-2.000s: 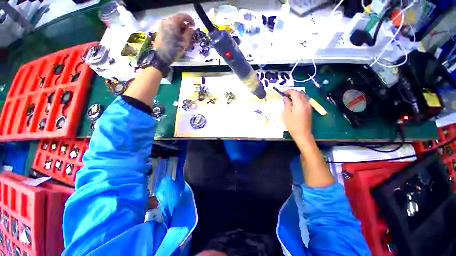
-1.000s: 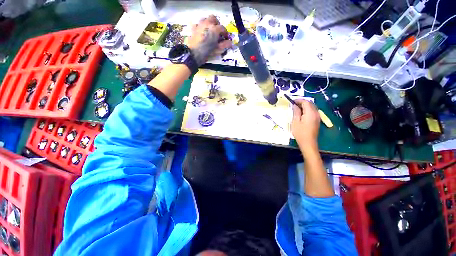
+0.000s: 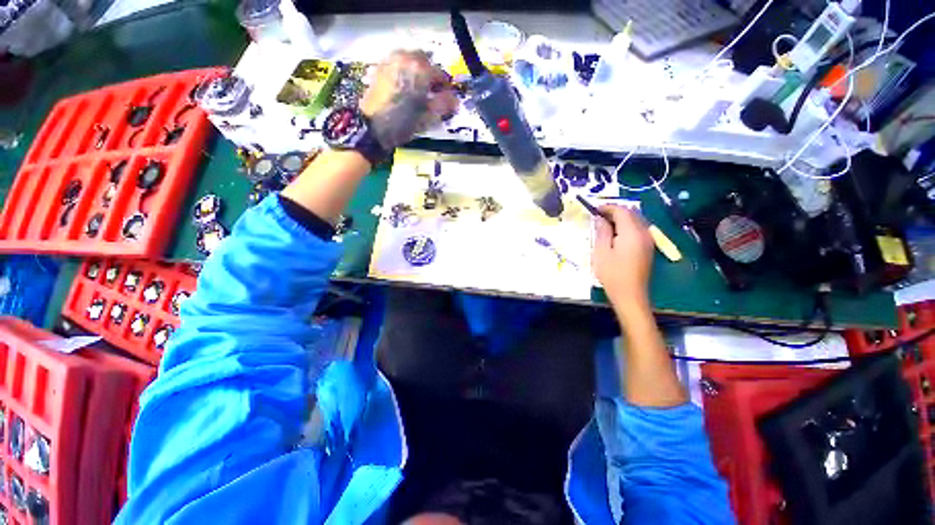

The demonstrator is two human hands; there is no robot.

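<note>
My left hand (image 3: 402,101) is over the front part of the white shelf, left of the hanging electric screwdriver (image 3: 510,135); its fingertips are blurred, so I cannot tell if they hold anything. My right hand (image 3: 623,251) rests at the right edge of the cream sheet (image 3: 482,260) and holds dark, thin tweezers (image 3: 588,207) pointing up-left. On the sheet lie a round watch case (image 3: 418,249), several small dark-gold assemblies (image 3: 434,195) and a small thin part (image 3: 555,249). A row of black curved parts (image 3: 582,178) lies at the sheet's top right.
Red foam trays (image 3: 164,209) with round parts stand at left, more at lower left and right. A green parts box (image 3: 308,86) is on the shelf (image 3: 656,113). A yellow-handled tool (image 3: 664,244), a black fan (image 3: 738,238) and cables are at right. A black tray (image 3: 789,420) lies lower right.
Against two seconds ago, my left hand has moved right along the shelf, nearer the screwdriver; over the last second it shifted slightly left. The view has shifted. My right hand still holds the tweezers.
</note>
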